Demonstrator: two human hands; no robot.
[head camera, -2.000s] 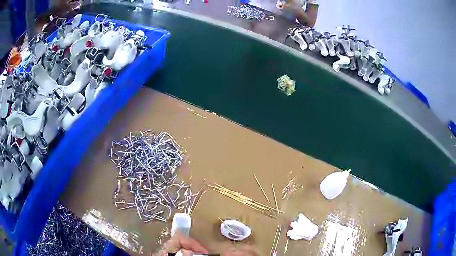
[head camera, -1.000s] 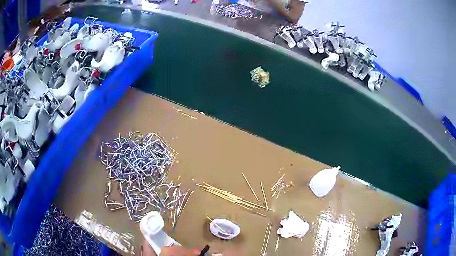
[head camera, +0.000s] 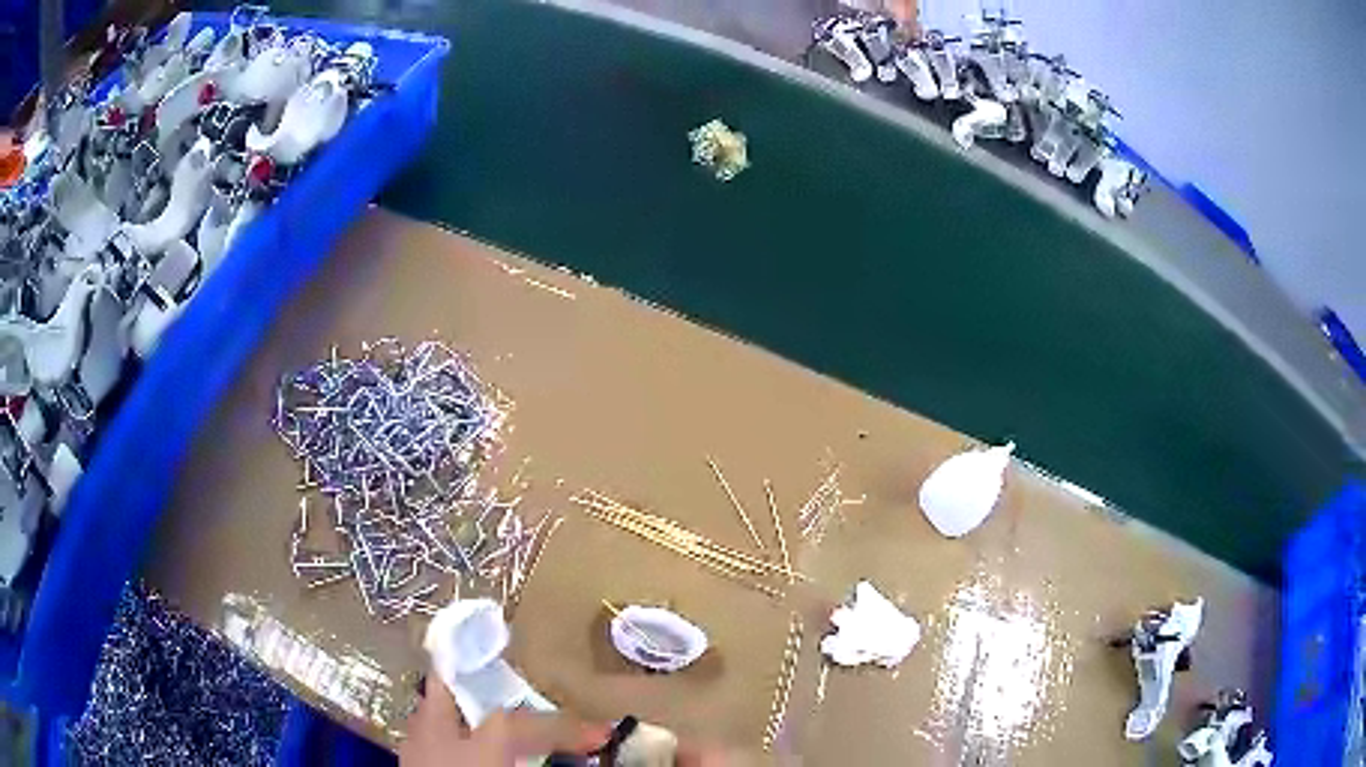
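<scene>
A white curved handle assembly (head camera: 477, 644) stands at the lower edge, just below the wire pile. My left hand (head camera: 450, 737) grips its lower part and is cut off by the picture's edge. My right hand (head camera: 659, 746) is blurred and cut off, close to the right of my left hand, with a pale fingertip cover and a dark part at its fingertips. Whether it grips that part is unclear. Bent silver wire parts (head camera: 393, 435) lie tangled left of centre. The oval white grease cup (head camera: 656, 638) stands just beyond my right hand, with a stick at its rim.
Tan sticks (head camera: 682, 537), a crumpled white wipe (head camera: 869, 628) and a white squeeze bottle (head camera: 963, 492) lie on the brown bench. The left blue bin (head camera: 225, 352) is heaped with units. Two units (head camera: 1161, 667) lie near the right blue bin (head camera: 1326, 629). A green belt (head camera: 839, 285) runs beyond.
The view has shifted, so the bench sits higher and more to the left. The white handle has turned from upright to tilted in my left hand. My right hand shows more beside it.
</scene>
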